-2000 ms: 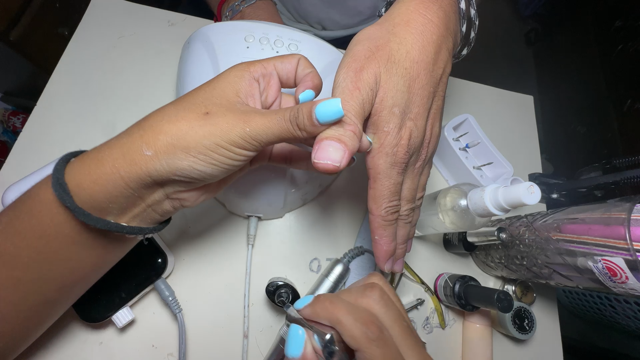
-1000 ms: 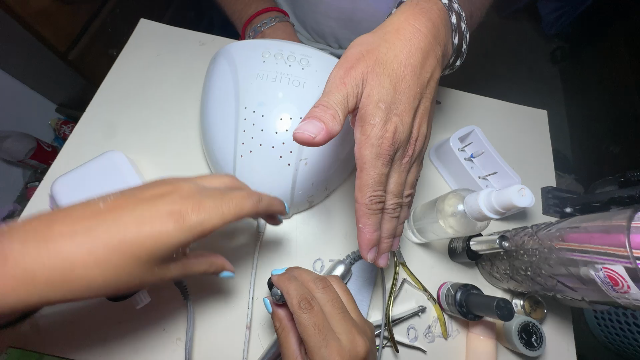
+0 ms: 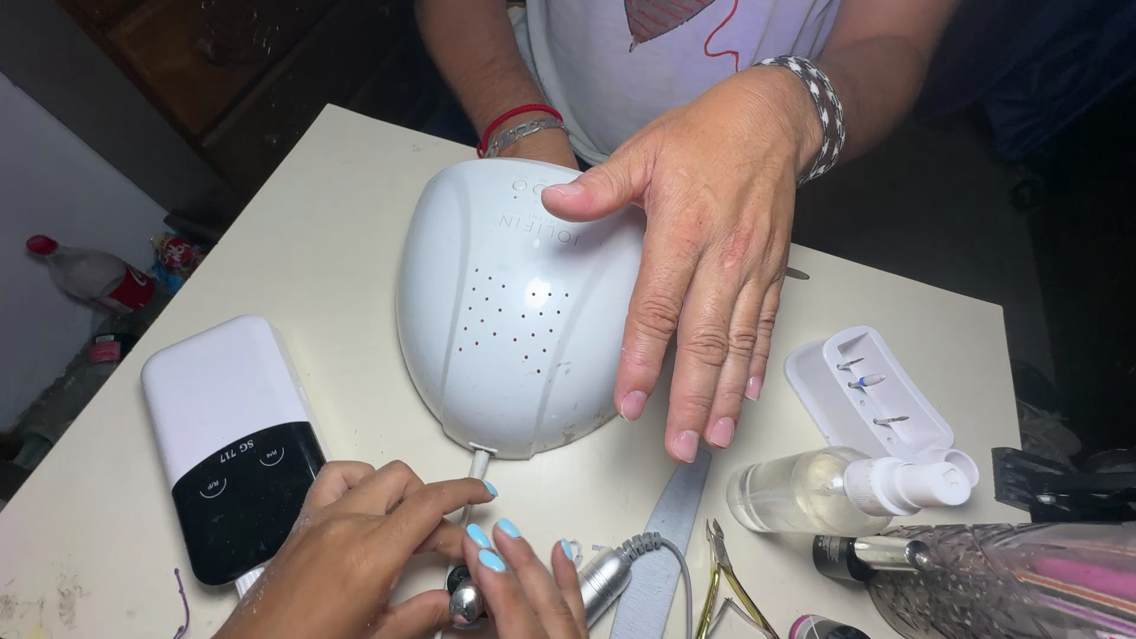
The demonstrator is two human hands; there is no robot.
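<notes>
My left hand [image 3: 355, 550] is low in the view, its thumb against a small black and silver piece [image 3: 463, 603] whose kind I cannot make out. My right hand [image 3: 528, 581], with light blue nails, has its fingers around that piece from the other side. Just right of my right fingers lies a silver nail drill handpiece [image 3: 605, 579] with a grey coiled cable. Another person's hand [image 3: 710, 257] is held palm down, fingers pointing toward me, its thumb over a white nail lamp [image 3: 524, 302]. A grey nail file [image 3: 661, 550] lies below those fingertips.
At left sits a white and black control box [image 3: 235, 444]. Gold-handled cuticle nippers [image 3: 728, 581], a clear spray bottle [image 3: 816, 488] and a white case of drill bits [image 3: 870, 390] are at right, near a ribbed clear container [image 3: 1003, 577]. Plastic bottles [image 3: 89, 275] stand beyond the left table edge.
My left hand has let go of the other person's thumb and come down beside my right hand. The other person's hand stays extended, its thumb now free. The view has shifted.
</notes>
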